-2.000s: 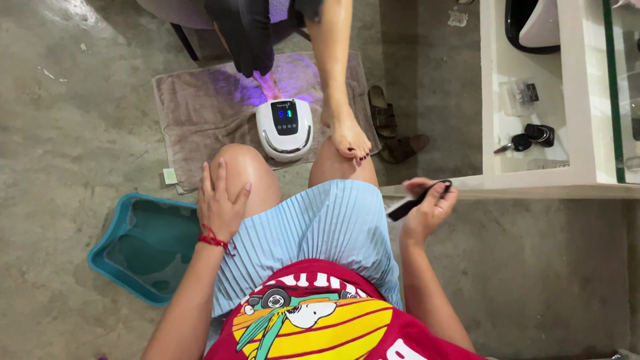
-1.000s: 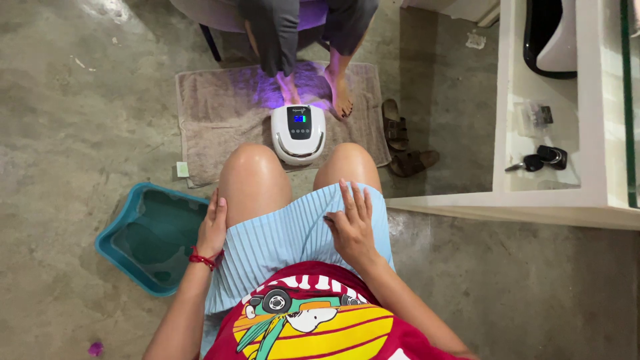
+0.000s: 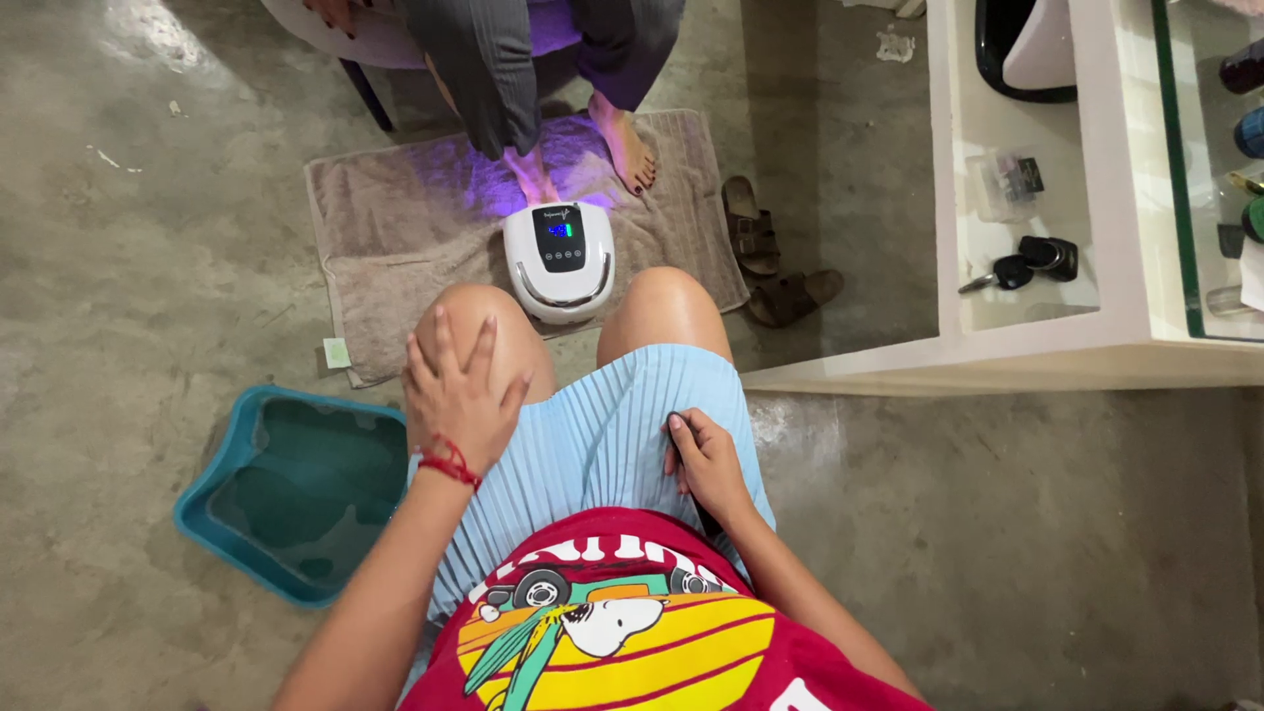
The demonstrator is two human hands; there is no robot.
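Note:
My left hand, with a red string bracelet at the wrist, rests spread on my left knee, holding nothing. My right hand lies over the pleated light blue skirt with its fingers curled round a dark, slim object, mostly hidden under the palm; its kind cannot be told. Past my knees a white nail-curing lamp with a lit display stands on a brown towel. One foot of a seated person is partly inside it under purple light; the other bare foot, with dark toenails, rests on the towel.
A teal plastic basin of water stands on the floor at left. Brown sandals lie right of the towel. At right is a white shelf unit holding keys, a clear small box and a glass top with bottles.
Two seconds ago the person's foot was on my right knee; it is now on the towel. My right hand has come from beside the shelf unit to my lap.

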